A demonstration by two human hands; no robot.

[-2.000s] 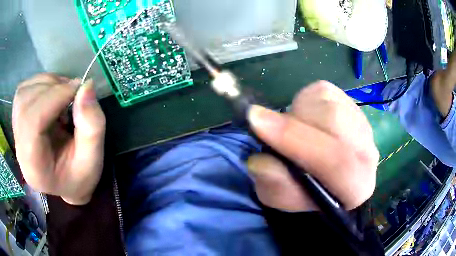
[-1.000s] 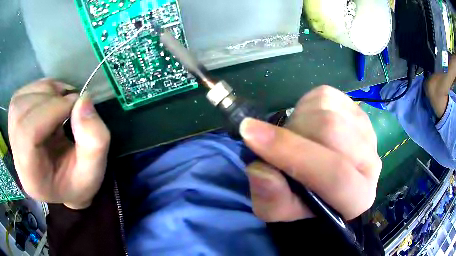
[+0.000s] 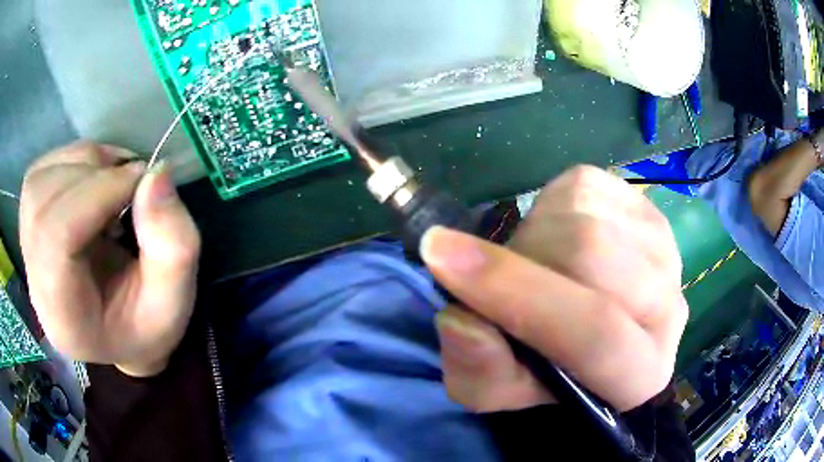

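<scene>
A green printed circuit board (image 3: 262, 117), dense with shiny solder dots, lies at the upper left of centre on a grey plate (image 3: 434, 45). My left hand (image 3: 113, 257), left of the board, pinches thin solder wire (image 3: 169, 131) that curves up over the board. My right hand (image 3: 560, 293) grips the black soldering iron (image 3: 434, 217) like a pen. Its metal collar (image 3: 390, 180) is below the board's right edge. The grey tip (image 3: 312, 93) is over the board's upper right part, near the wire's end. Whether tip and wire touch cannot be told.
A round cream-yellow container (image 3: 664, 45) stands upper right, blue-handled pliers (image 3: 650, 117) beside it. Solder crumbs (image 3: 470, 72) lie along the plate's front edge. A black cord (image 3: 714, 171) runs at right. Another person's arm (image 3: 784, 185) shows at far right. Another green board (image 3: 18, 329) is at far left.
The iron's collar and my right hand have moved slightly down and left. The tip stays over the board's upper right part. My left hand still holds the wire, nearly unmoved.
</scene>
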